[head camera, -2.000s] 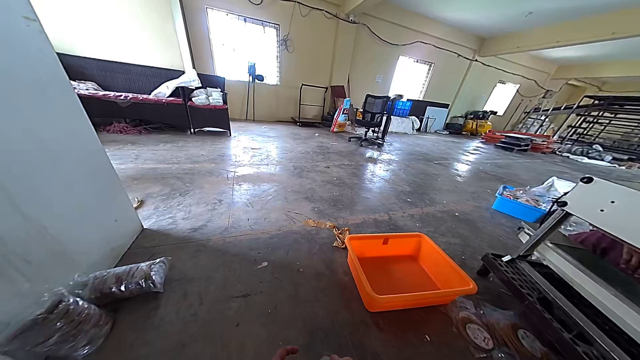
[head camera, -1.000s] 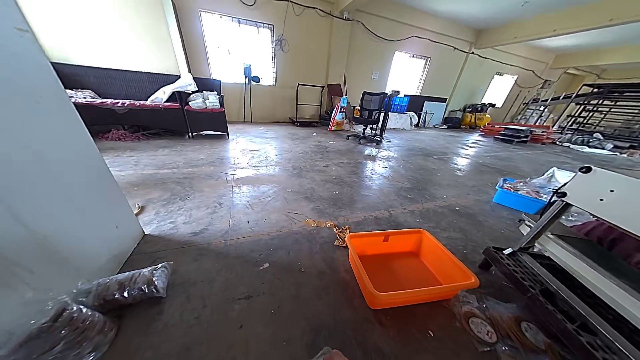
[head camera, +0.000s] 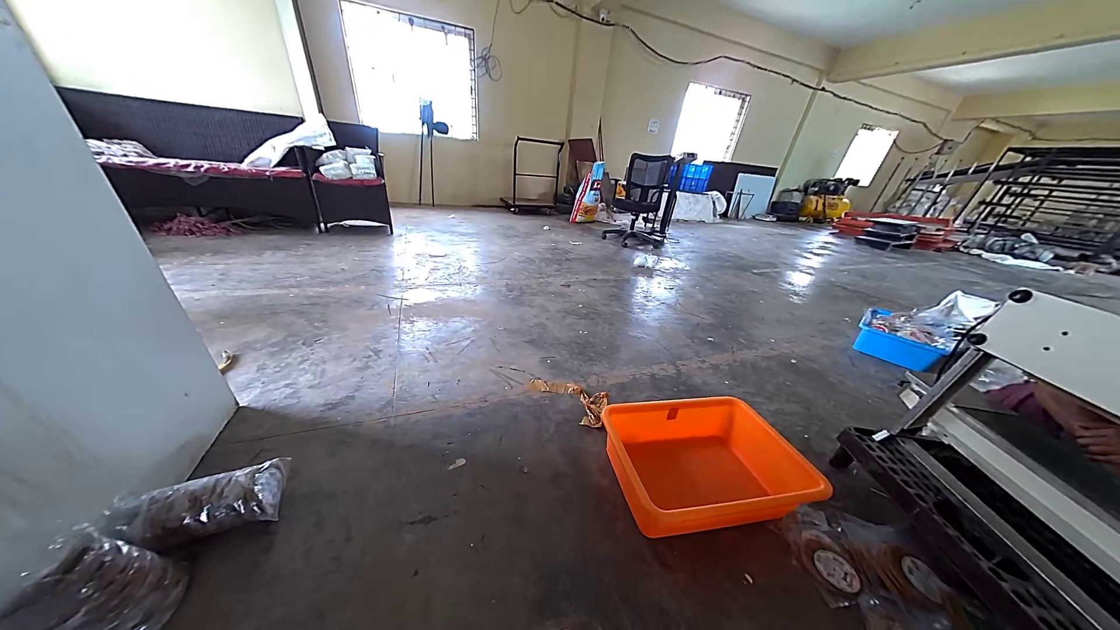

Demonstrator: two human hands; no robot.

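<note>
Neither my left hand nor my right hand shows in the head view now. An empty orange plastic tub rests on the concrete floor, right of centre. Beside its lower right corner lie clear plastic packs with round labels. Two clear plastic packs of brownish contents lie at the lower left: one touches the grey panel's foot, the other is cut by the frame's edge. A crumpled strip of brown tape or paper lies by the tub's back left corner.
A grey panel rises at the left. A white-topped machine frame stands at the right, with part of another person's hand behind it. A blue tub holds packs. Farther back are an office chair and a wicker sofa.
Fingertips showed at the bottom edge two seconds ago, and a small part of something there one second ago; neither shows now. The orange tub and the packs have not plainly moved.
</note>
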